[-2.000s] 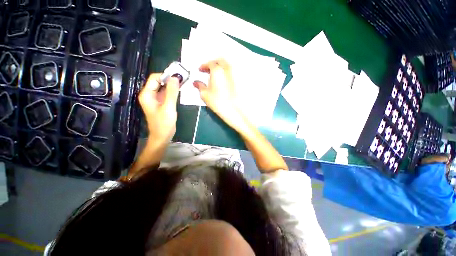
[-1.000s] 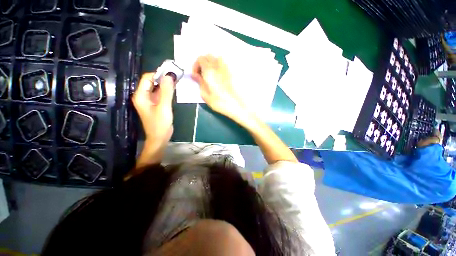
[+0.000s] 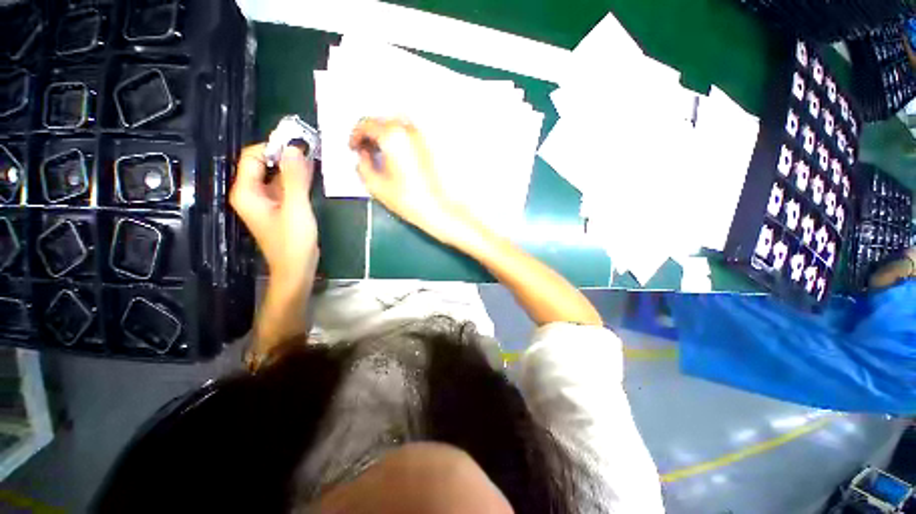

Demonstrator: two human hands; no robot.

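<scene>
My left hand (image 3: pixel 276 201) holds a small grey-silver camera housing (image 3: pixel 294 131) in its fingertips, just left of the white sheets. The housing's dark round opening shows near my thumb. My right hand (image 3: pixel 407 181) is over the sheets, a short way right of the housing and apart from it. Its thumb and fingers are curled close together; blur and glare hide whether a small piece is between them. White backing sheets (image 3: pixel 457 131) lie overlapping under my right hand, very bright and washed out.
A black blister tray (image 3: pixel 206 181) stands at the left, a few pockets with bright round spots. More white sheets (image 3: pixel 653 161) lie to the right. Beyond them is a black tray (image 3: pixel 743 226) with rows of small pale parts. Stacked black trays are at top right. A blue sleeve (image 3: pixel 783 346) shows at the right.
The view has shifted, so the bench things sit further left. My right hand has drawn slightly away from the housing. My left hand still holds the housing.
</scene>
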